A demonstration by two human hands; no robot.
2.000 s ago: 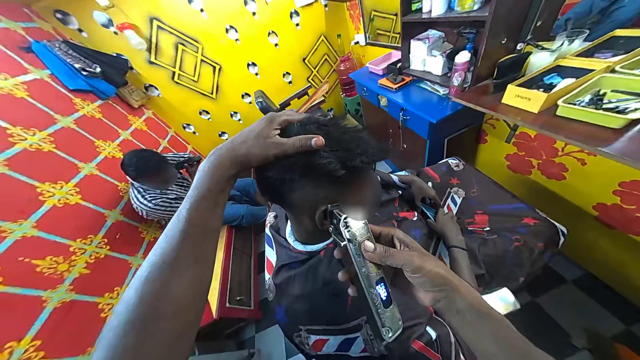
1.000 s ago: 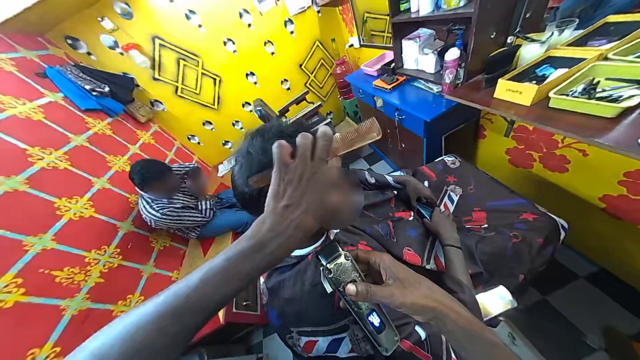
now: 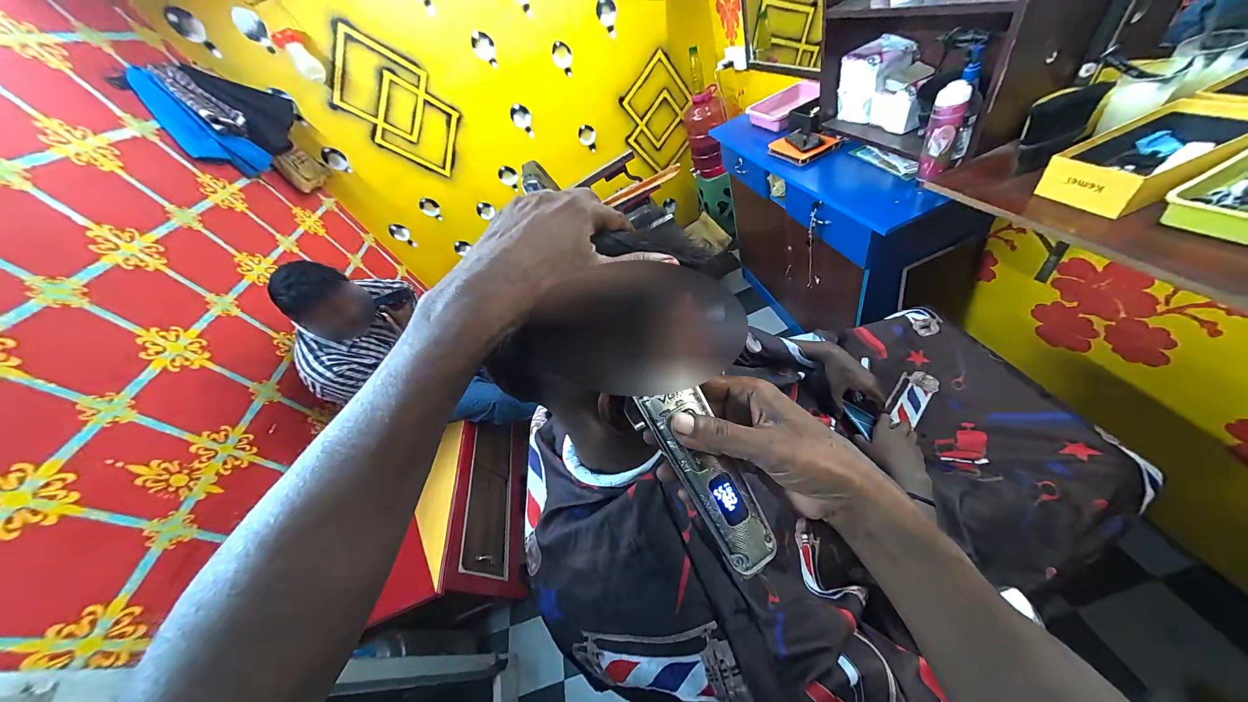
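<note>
My right hand [image 3: 780,439] grips a metal hair clipper [image 3: 717,487] with a lit display on its body. The clipper's head is at the ear and side of the head of a seated person, whose face is blurred. On top of that head lies my left hand [image 3: 546,244], fingers bent over the dark hair; whether it holds anything is hidden. A dark barber cape [image 3: 634,575] with barber-pole prints covers the person, above a white neck band [image 3: 604,468]. The person's hands hold a phone [image 3: 860,414] over the cape.
At the left, another person in a striped shirt [image 3: 341,341] sits beside a red-and-yellow bench [image 3: 458,507]. A blue cabinet [image 3: 848,205] stands ahead. Yellow box [image 3: 1111,185] and green tray [image 3: 1209,219] sit on the right-hand counter [image 3: 1102,229].
One second ago a comb stuck out by my left hand at the head; it does not show now. The clipper has come up from below the head to the ear. The head has tilted.
</note>
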